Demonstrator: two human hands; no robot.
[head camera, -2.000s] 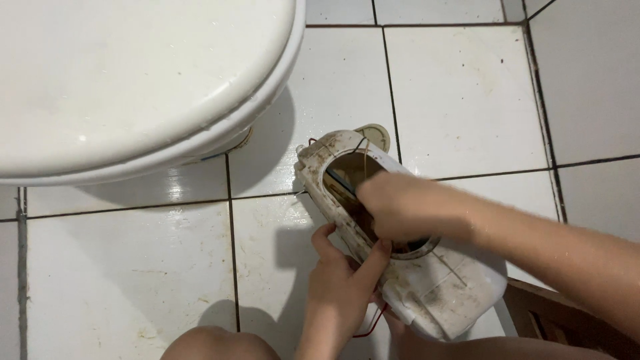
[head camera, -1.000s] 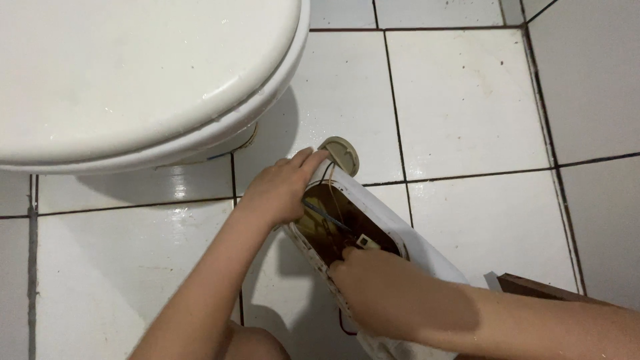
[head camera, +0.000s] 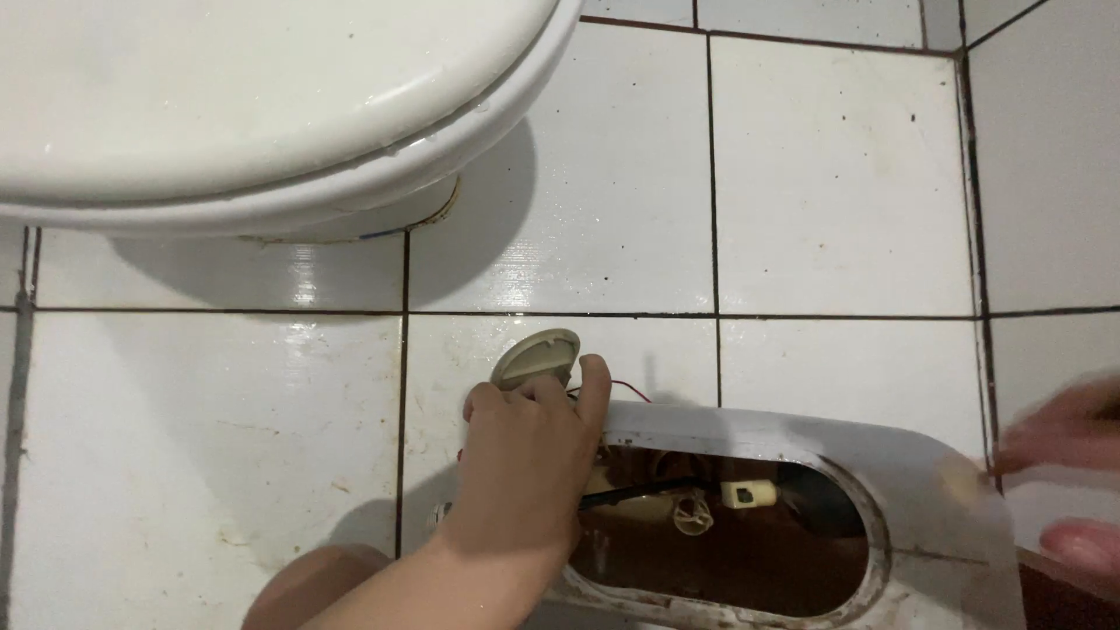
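A white plastic toilet cistern (head camera: 927, 446) with brown stains lies on the tiled floor, its oval opening facing up. Inside the opening show a black float (head camera: 818, 500), a dark rod with a cream plastic block (head camera: 749, 494), and brown water or staining. My left hand (head camera: 525, 464) grips the cistern's left end, fingers curled over it beside a round beige disc (head camera: 538, 359); its palm side is hidden. My right hand (head camera: 1063, 464) is blurred at the right edge, off the cistern's right end, and whether it holds anything cannot be told.
A white toilet with its lid down (head camera: 262, 96) fills the upper left. The tiled wall (head camera: 1041, 175) rises along the right side. A brown object (head camera: 1063, 586) lies at the lower right, beside the cistern. My knee (head camera: 315, 586) is at the bottom left.
The cistern has turned from slanting to lying nearly sideways across the view. My right hand has come out of its opening and moved right. My left hand remains at the end by the disc.
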